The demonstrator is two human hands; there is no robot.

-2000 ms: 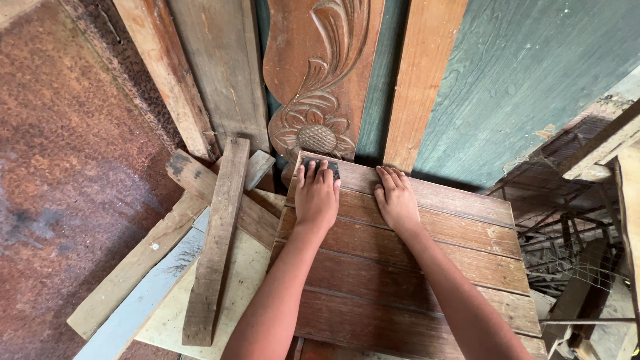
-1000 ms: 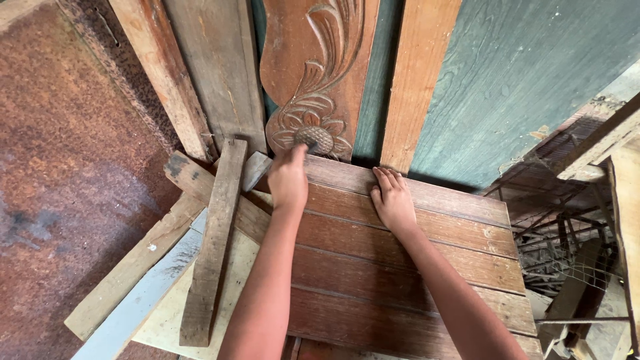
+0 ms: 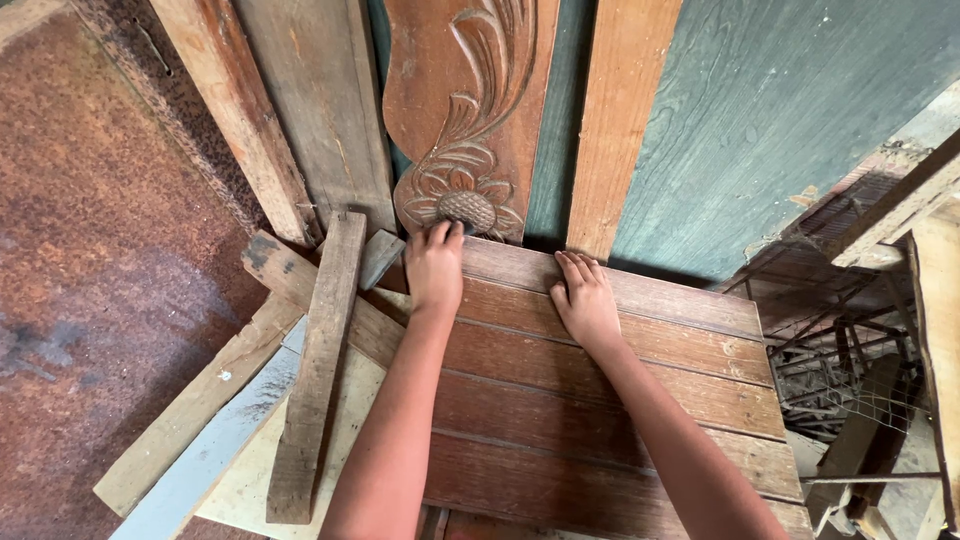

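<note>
A slatted wooden panel [image 3: 525,397] lies below a carved wooden board [image 3: 472,97] that stands upright behind it. My left hand [image 3: 435,266] is at the panel's far left corner, fingers curled over a small dark piece [image 3: 466,227], most of which is hidden, just below the carved flower [image 3: 466,210]. My right hand [image 3: 589,300] rests on the panel's top slat, its fingertips over the far edge near the foot of a plain upright board [image 3: 619,135], holding nothing.
Loose wood offcuts [image 3: 315,375] lie left of the panel, beside a rusty metal sheet [image 3: 112,300]. More boards [image 3: 322,97] lean behind. At right are wire mesh [image 3: 847,390] and a timber frame [image 3: 900,202]; a green wooden surface [image 3: 780,127] stands at the back.
Two seconds ago my left hand lay flat over a dark piece on the panel's top slat; it has moved left to the corner, with its fingers now curled. My right hand stays at the far edge.
</note>
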